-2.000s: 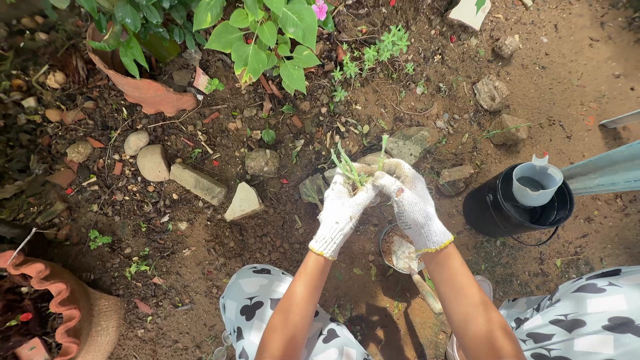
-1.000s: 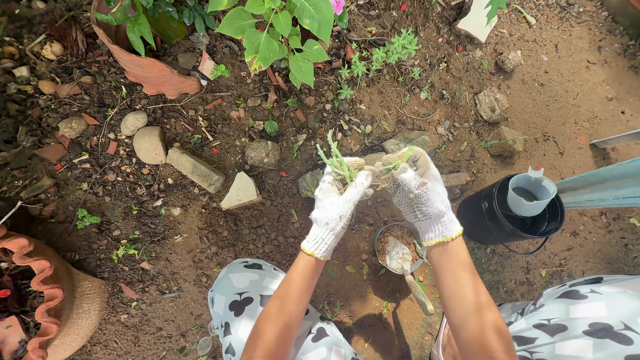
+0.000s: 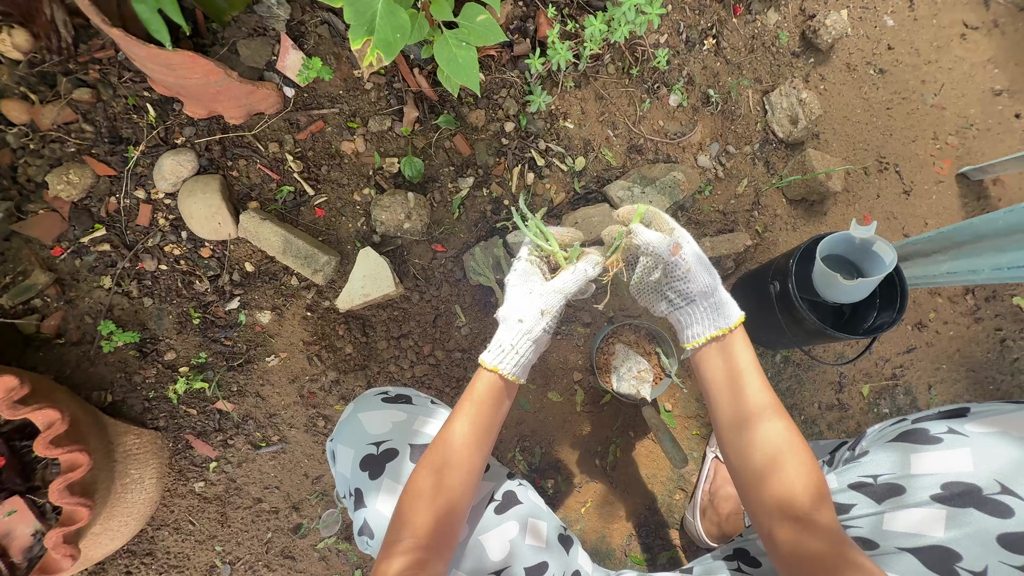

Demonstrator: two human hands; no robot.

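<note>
White knitted gloves with yellow cuffs cover both hands. My left hand (image 3: 540, 300) is closed around a small bunch of green seedlings (image 3: 538, 232), whose leaves stick out past the fingers. Close beside it, my right hand (image 3: 668, 272) pinches a small seedling (image 3: 616, 248) with thin pale roots hanging down. Below the hands, a round metal container (image 3: 602, 340) holds brown soil and a hand trowel (image 3: 632, 374), its handle resting over the rim. A few leaves lie at the container's right edge.
A black bucket (image 3: 756, 296) with a translucent plastic cup (image 3: 854, 268) stands at right, beside a pale blue post (image 3: 964, 248). Stones (image 3: 288, 242) border dark soil at left. A scalloped clay pot (image 3: 120, 480) sits lower left, a leafy plant (image 3: 456, 48) at the top.
My hands have come slightly apart, and a seedling with its roots now shows in my right hand, separate from the bunch in my left.
</note>
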